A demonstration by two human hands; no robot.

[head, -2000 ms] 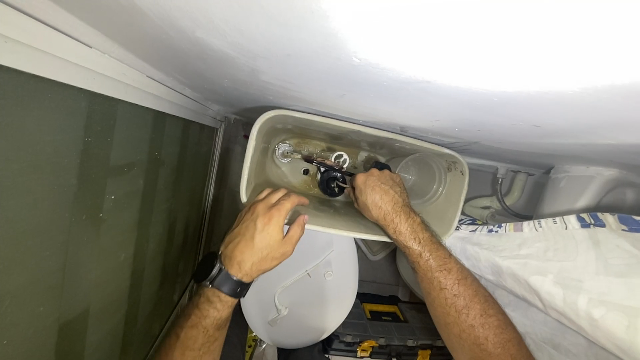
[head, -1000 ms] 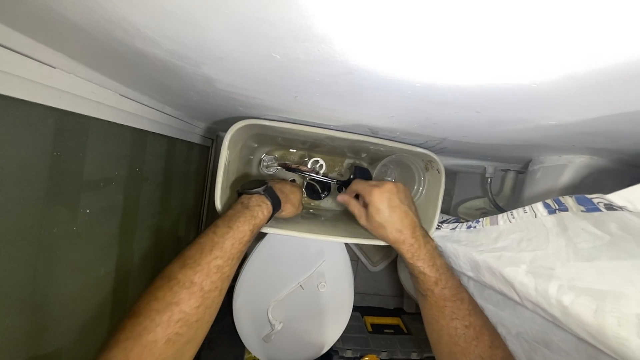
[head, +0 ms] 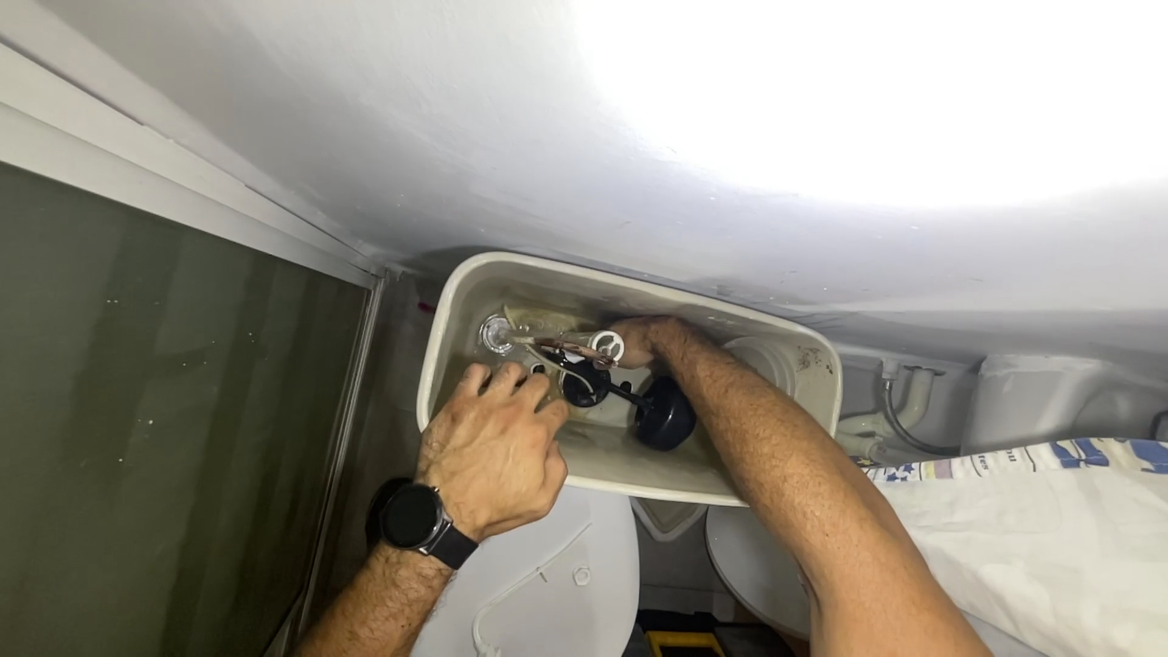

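Note:
An open toilet cistern (head: 785,319) holds a white plastic overflow tube (head: 607,345), a black flush valve flapper (head: 584,383) and a black float ball (head: 664,415) on an arm. A clear round fitting (head: 497,334) stands at its left end. My left hand (head: 497,447), with a black watch on the wrist, lies over the front left rim, fingers spread and reaching just inside; nothing shows in it. My right hand (head: 643,339) is down in the cistern behind the white tube, its fingers hidden, so its grip cannot be told.
A white toilet lid (head: 566,584) with a thin white tube and a nut on it lies below the cistern. A black and yellow toolbox (head: 684,639) sits at the bottom. Pipes (head: 903,411) and a white curtain (head: 1031,538) are at right, a glass panel (head: 155,411) at left.
My left hand has come up out of the cistern to its front left rim. My right hand has moved from above the front part to deep behind the white tube.

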